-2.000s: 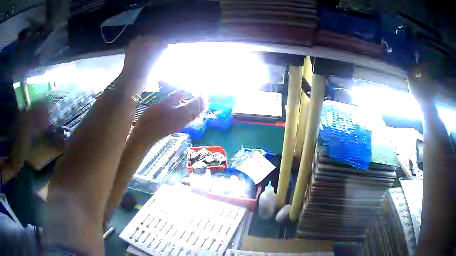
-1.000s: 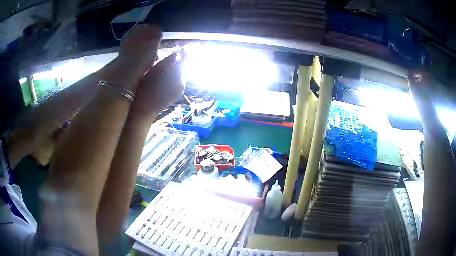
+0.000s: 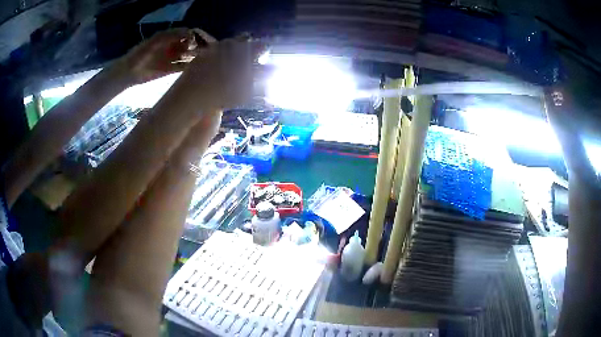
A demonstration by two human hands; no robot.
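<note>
Bare forearms rise from the lower left to a bright lamp [image 3: 310,82] under the shelf. The nearest blurred hand, which I take as my left hand [image 3: 230,71], is at the lamp's left end; its fingers and any hold are unclear. Another forearm stands just behind it; its hand, perhaps my right hand, is hidden. A further hand [image 3: 168,54] comes in from the left edge, beside a white sleeve, seemingly another person's. A white board [image 3: 247,283] with rows of dark dumbbell shapes lies below, untouched.
A white bottle [image 3: 265,225], red bin [image 3: 277,197] of metal pieces, blue bins [image 3: 293,141] and clear trays [image 3: 217,201] stand behind the board. Pale yellow poles [image 3: 384,178] rise beside stacked boards [image 3: 455,257] under blue film [image 3: 458,171]. An unclear arm-like shape edges the right.
The nearest forearm has swung right and the hand at left has risen to the shelf edge. The lamp glare looks smaller, and a blurred pale strip now crosses in front of the poles.
</note>
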